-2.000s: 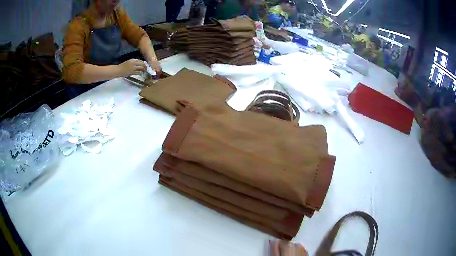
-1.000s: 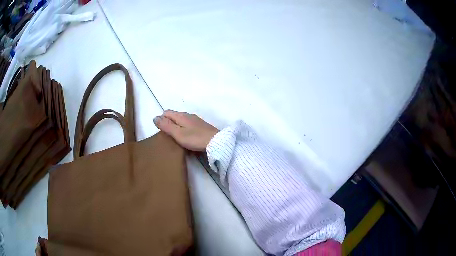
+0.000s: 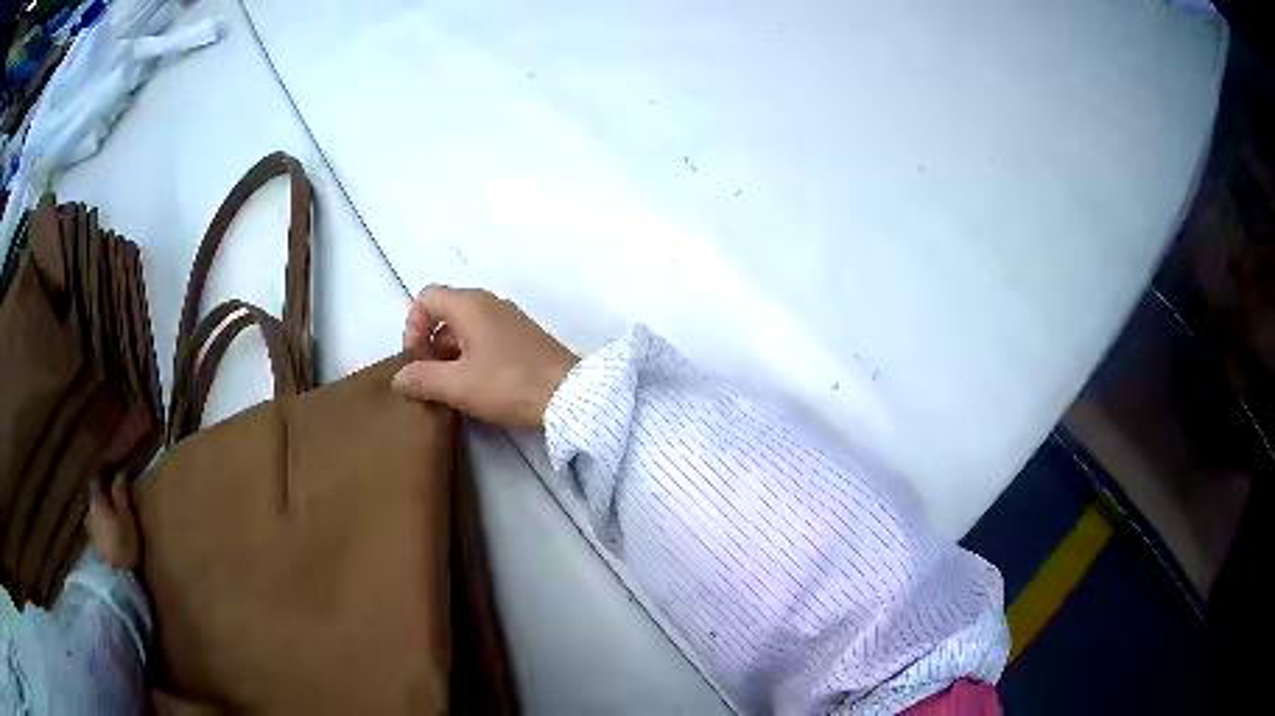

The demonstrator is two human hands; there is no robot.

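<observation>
A brown tote bag (image 3: 301, 560) lies on the white table in front of me, its handles (image 3: 298, 266) pointing away. Its lower end is cut off by the frame. My right hand (image 3: 483, 357) is at the bag's top right corner, thumb on the front and curled fingers at the edge, pinching it. My left hand (image 3: 115, 525) is at the bag's left edge, beside the folded stack. It is small and partly hidden, so its grip cannot be made out.
A folded stack of brown bags (image 3: 63, 392) stands at the left. White sheets (image 3: 105, 105) lie at the far left. The white table (image 3: 783, 182) has a seam line running under the bag. Dark floor with a yellow stripe (image 3: 1063, 581) shows at the lower right.
The view has turned from the folded pile to this bag. Since one second ago, my left hand has come into view, and my right hand has changed from lying flat to pinching the corner.
</observation>
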